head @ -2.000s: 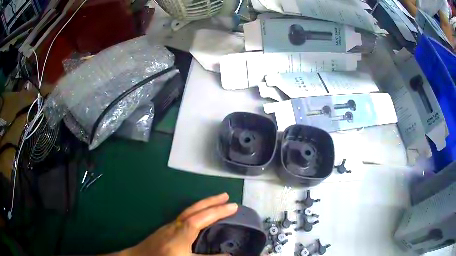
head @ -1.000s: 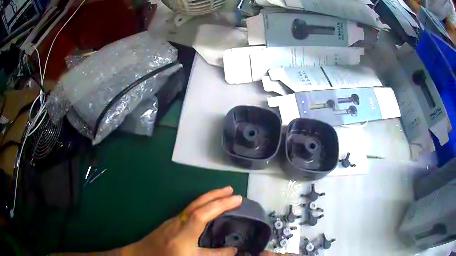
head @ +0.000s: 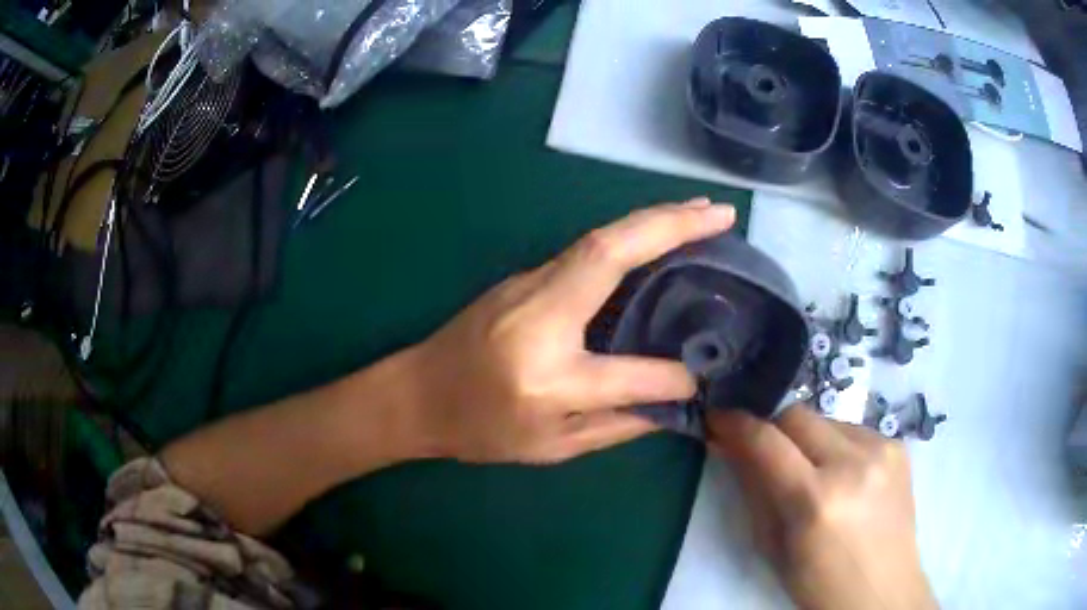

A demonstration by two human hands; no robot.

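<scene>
A dark grey base housing point(head: 763, 298) lies tilted on the green mat's right edge, its open side and central post facing me. My left hand point(head: 554, 346) grips it from the left, fingers over the top rim and at the lower inside. My right hand point(head: 822, 489) is at the housing's lower rim, fingertips bunched by the left hand's fingers; whether they hold a small part is hidden. Several three-armed inserts point(head: 906, 340) lie loose on the white sheet point(head: 1001, 346) just right of the housing.
Two more housings, one point(head: 763, 95) beside the other point(head: 908, 155), stand open side up behind. A printed carton point(head: 960, 72) lies at upper right. Bubble-wrap point(head: 405, 36) is at the top. Thin sticks point(head: 324, 197) lie on the green mat point(head: 429, 179). A wire coil point(head: 197, 125) and cables are at left.
The view has shifted downward and left, so the bench things sit higher and further right. My right hand has come into clear view at the housing. My left hand still holds the housing.
</scene>
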